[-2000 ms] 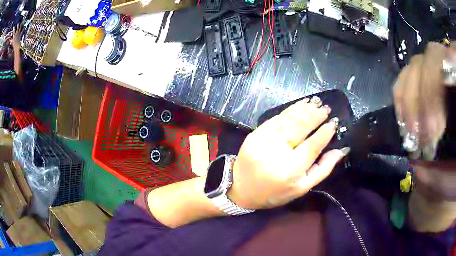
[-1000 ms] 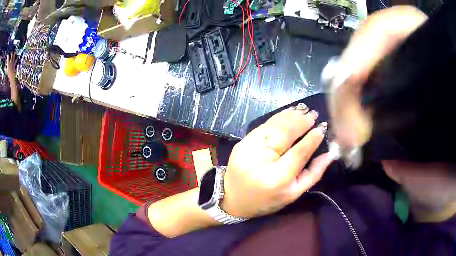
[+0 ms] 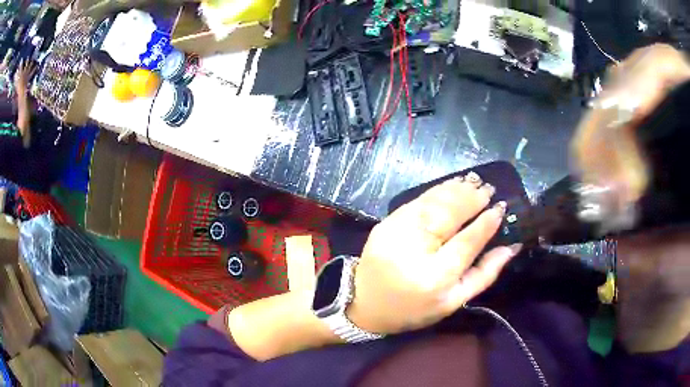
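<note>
A black speaker body (image 3: 495,175) lies at the bench's near edge, right of centre, largely hidden by my left hand. My left hand (image 3: 435,253), with a watch at the wrist, rests on it with fingers stretched over its top. A small pale spot shows on the body beside my fingertips. My right hand (image 3: 620,151) is blurred at the right, fingers bent, around or against a large dark thing that I cannot make out. A small yellow tag (image 3: 606,289) shows below my right hand.
Black panel mouldings (image 3: 352,98), red wires (image 3: 401,79) and green circuit boards lie at the far side, beside a pale metal-framed unit (image 3: 518,41). A red crate (image 3: 155,227) with several round-faced black speakers stands below left. Two orange fruits (image 3: 136,85) lie on white board. A person's arm shows far left.
My right hand and the dark thing have moved right, away from my left fingertips, uncovering part of the speaker body. My left hand stays on the body. The view has shifted slightly.
</note>
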